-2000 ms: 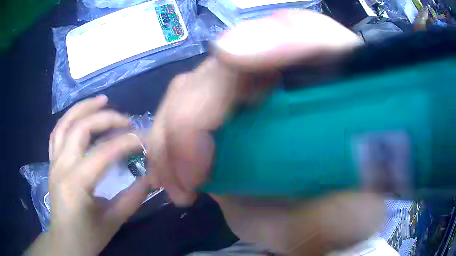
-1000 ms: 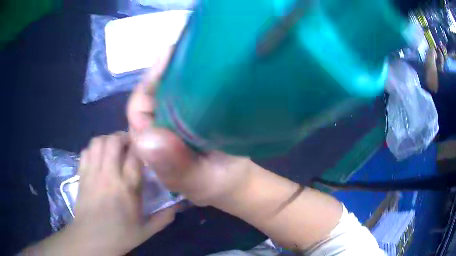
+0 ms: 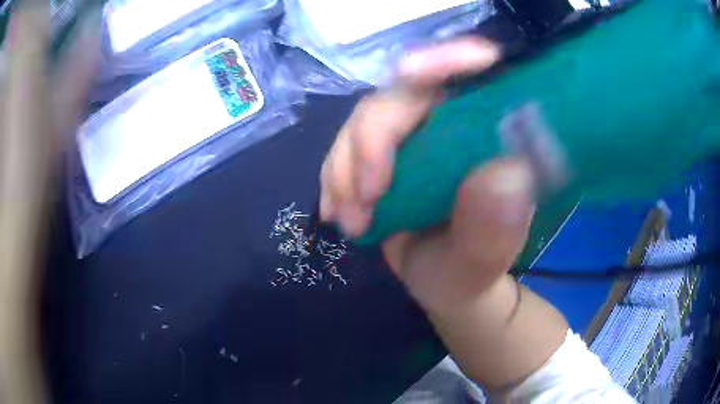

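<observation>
My right hand (image 3: pixel 442 166) is closed around the teal-green electric screwdriver (image 3: pixel 600 102), which points down and left. Its thin dark tip is at a scatter of small silvery screws (image 3: pixel 304 248) on the black mat (image 3: pixel 197 316). Whether a screw is on the tip cannot be told. A white housing (image 3: pixel 158 130) with a green circuit board (image 3: pixel 234 77) at its right end lies on a clear plastic sleeve, upper left. At the far left edge a blurred forearm, apparently mine, runs upward; my left hand (image 3: pixel 67 63) is blurred and cut off, and its fingers are unclear.
Two more white units in plastic sleeves lie at the top (image 3: pixel 150 20), (image 3: pixel 387 16). A few loose screws lie lower left. A black cord (image 3: pixel 584 274) crosses at right over a blue surface. Striped stacks (image 3: pixel 631 339) stand in a brown-edged carton, lower right.
My left hand has moved from the lower bagged unit to the far left edge. That unit is out of view. The screwdriver has swung right and uncovered the screw scatter.
</observation>
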